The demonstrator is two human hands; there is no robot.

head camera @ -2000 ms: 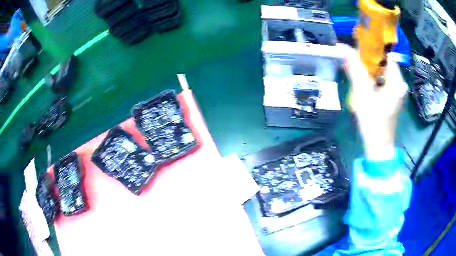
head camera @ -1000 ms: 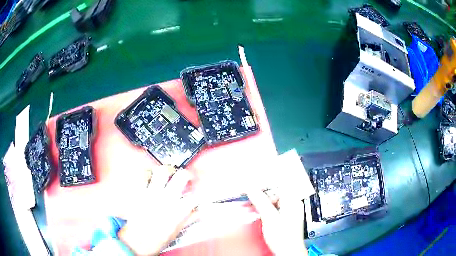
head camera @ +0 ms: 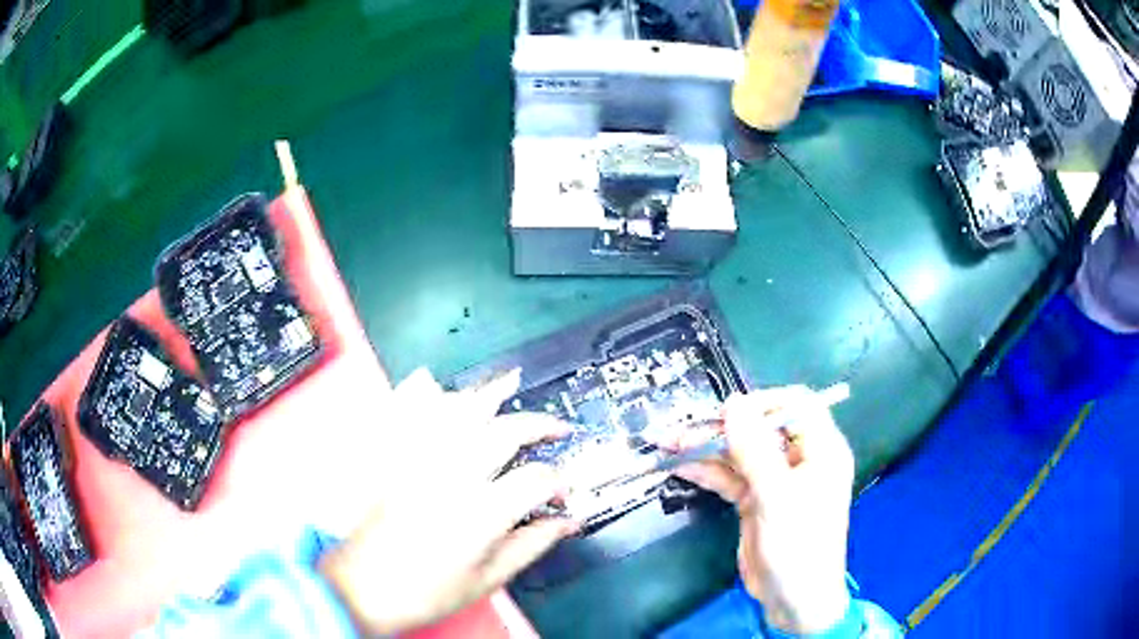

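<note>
A black housing with a populated circuit board [head camera: 625,390] lies on the dark grey fixture [head camera: 550,347] in front of me. My left hand [head camera: 437,493] reaches over its left side, fingertips at the board's near-left part; glare hides whether they grip anything. My right hand [head camera: 793,481] is at the board's near-right edge, fingers closed around a thin pale tool, probably tweezers, whose end [head camera: 834,395] sticks out to the right. The tool's tip and part of the board's near edge are hidden or washed out.
Several housings with boards [head camera: 237,300] lie on the pink mat [head camera: 327,300] at left. The white-grey screw feeder [head camera: 550,200] stands behind the fixture. The orange-yellow screwdriver [head camera: 783,69] is upright beside it, near a blue bin [head camera: 893,50]. More units, fan-grille boxes and a person's sleeve [head camera: 1118,268] are right.
My view has turned right. Both hands have moved from over the pink mat to the board on the fixture. The screwdriver, in my right hand two seconds ago, is out of my hands.
</note>
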